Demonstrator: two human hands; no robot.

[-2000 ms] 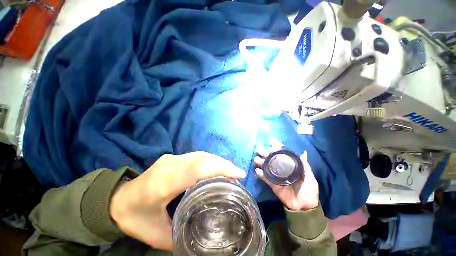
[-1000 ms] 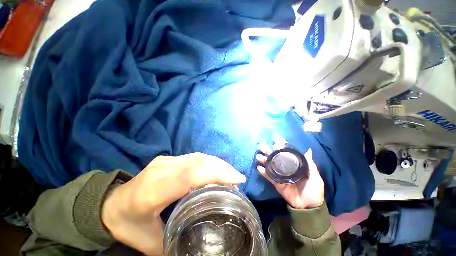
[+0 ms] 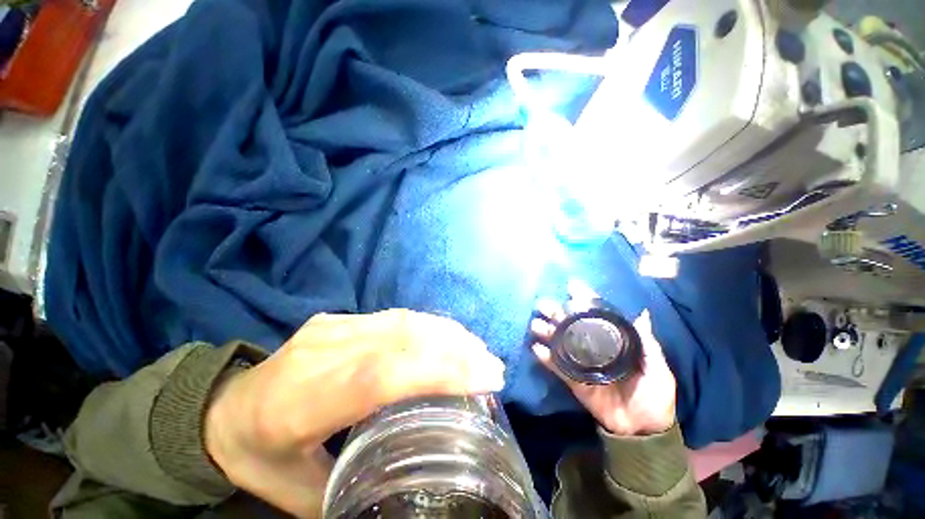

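My left hand (image 3: pixel 345 380) is wrapped around a clear glass jar (image 3: pixel 436 461) at the bottom centre; the jar's lower part is cut off by the frame edge. My right hand (image 3: pixel 634 390) holds a round dark bottle lid (image 3: pixel 595 347) on its palm and fingers, to the right of the jar. Both hands are over the blue garment (image 3: pixel 243 193), which lies in folds and passes under the sewing machine head (image 3: pixel 700 112). The presser foot and needle area is largely lost in white lamp glare.
A round black disc (image 3: pixel 803 336), small silver bobbins (image 3: pixel 843 338) and a thin silver strip (image 3: pixel 832 379) lie at the right below the machine arm. An orange tray (image 3: pixel 51 61) is at the far upper left. Pink cloth (image 3: pixel 725 456) shows at the lower right.
The jar has sunk lower in the view and shows more of its side. The lid hand has shifted slightly right. The machine also appears further right as the view shifts.
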